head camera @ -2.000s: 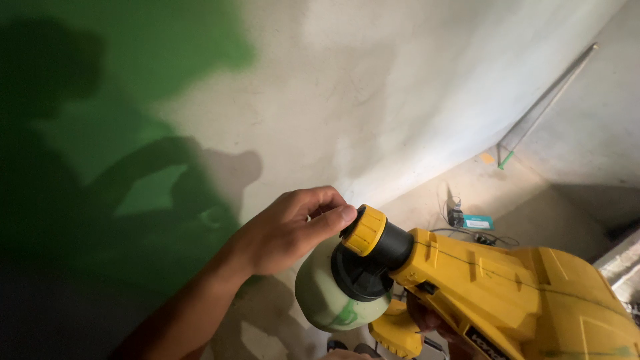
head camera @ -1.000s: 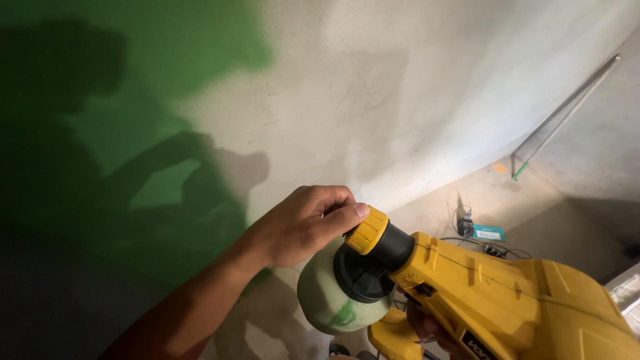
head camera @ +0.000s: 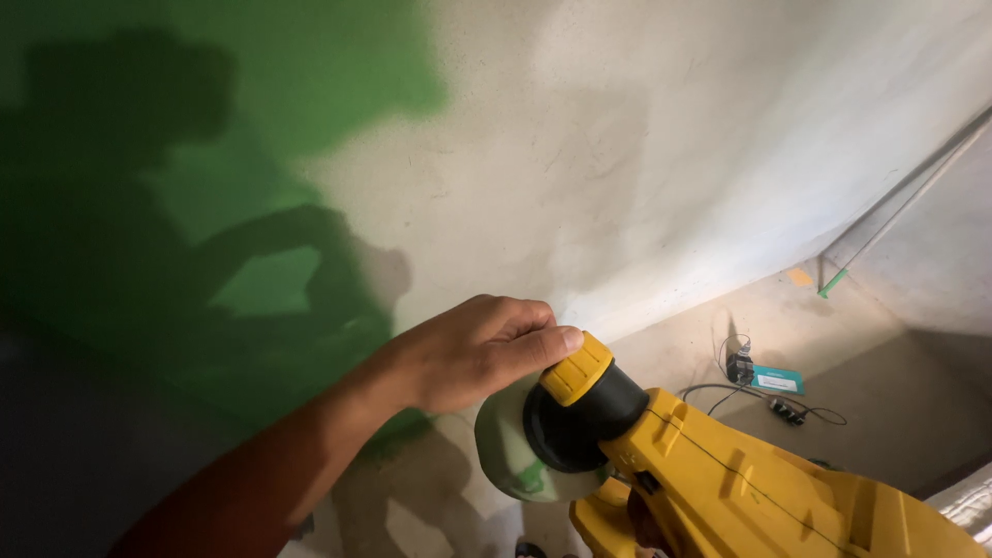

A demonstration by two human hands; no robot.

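Observation:
A yellow and black paint sprayer (head camera: 744, 480) points up and left from the lower right. My left hand (head camera: 484, 353) has its thumb and curled fingers on the front of the sprayer's yellow nozzle cap (head camera: 577, 368). Beneath the cap hangs the translucent paint cup (head camera: 504, 449), with green paint on it. My right hand (head camera: 642, 521) is round the sprayer's handle, mostly hidden by the body. Behind them stands a wall (head camera: 496, 178), green at the left and bare grey-white towards the right, with my shadow falling across it.
On the floor at the right lie a black power adapter (head camera: 740, 369), a teal box (head camera: 777, 380) bearing writing, and a power strip (head camera: 787, 411) with cables. A pole (head camera: 914, 198) with a green end leans in the far corner. A dark shoe (head camera: 530, 549) shows at the bottom edge.

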